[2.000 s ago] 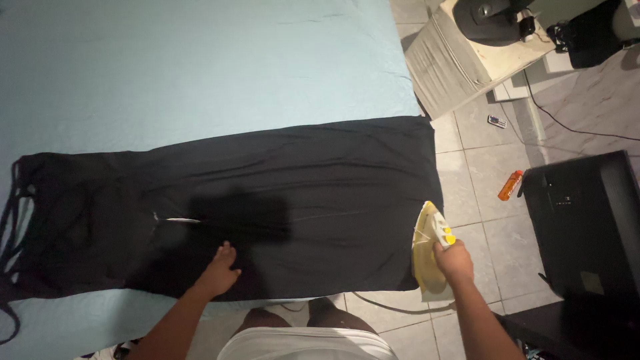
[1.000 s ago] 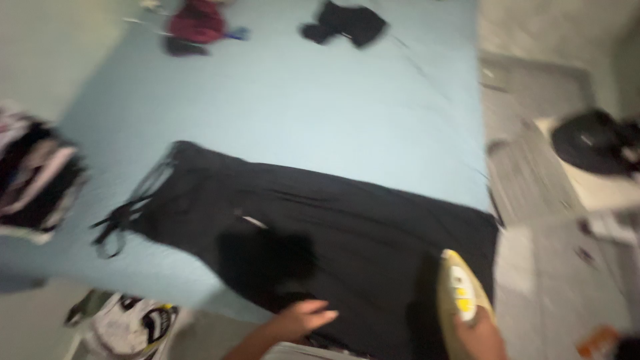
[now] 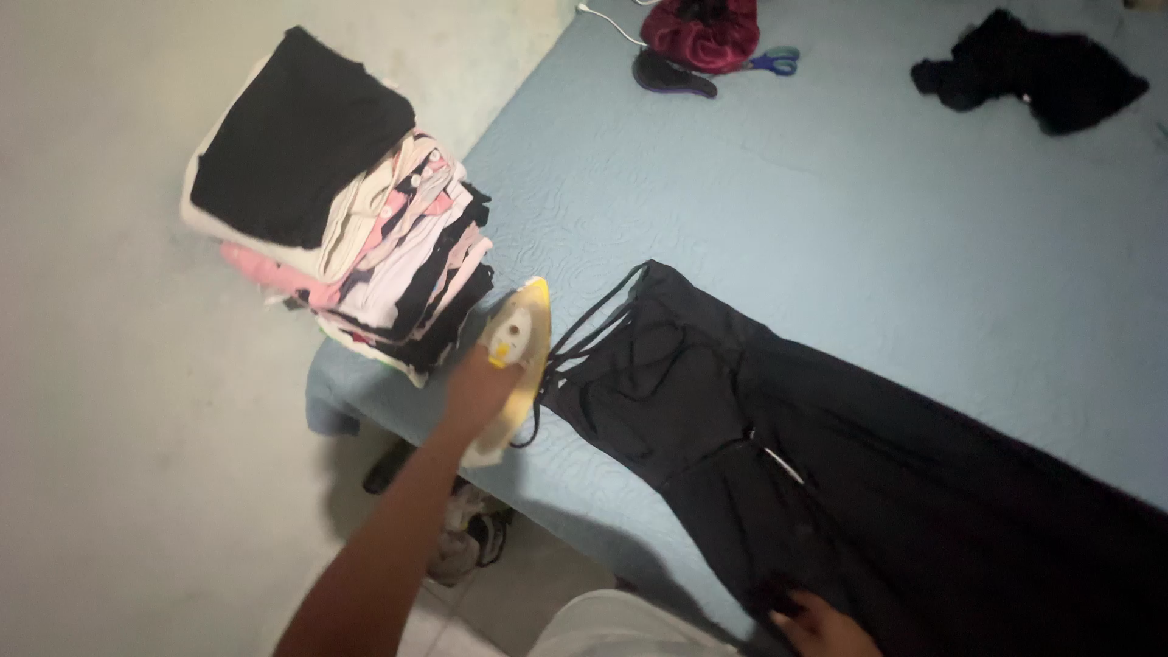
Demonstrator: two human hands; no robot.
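A black dress [image 3: 693, 392] with thin straps lies spread across a pale blue bedcover [image 3: 821, 182]. My left hand [image 3: 484, 392] grips the handle of a yellow and white clothes iron [image 3: 520, 356], beside the strap end of the dress and near the bed's edge. Whether the iron rests on the cover or is held above it is unclear. At the bottom, my right hand [image 3: 821, 625] is at the dress's near edge, its fingers on the black cloth; part of it is out of frame, and whether it pinches the cloth cannot be told. A thin white strip [image 3: 780, 461] shows at the waist.
A tall stack of folded clothes [image 3: 365, 246] stands on the bed's left corner, beside the wall. Farther back lie a dark red satin item [image 3: 703, 32], a dark hairbrush [image 3: 673, 75], blue-handled scissors [image 3: 776, 61] and a crumpled black garment [image 3: 1031, 78]. Items lie below the bed [image 3: 474, 538].
The iron was in my right hand at the dress's hem end; now my left hand holds it beside the straps. My right hand is free of the iron. The view has swung left.
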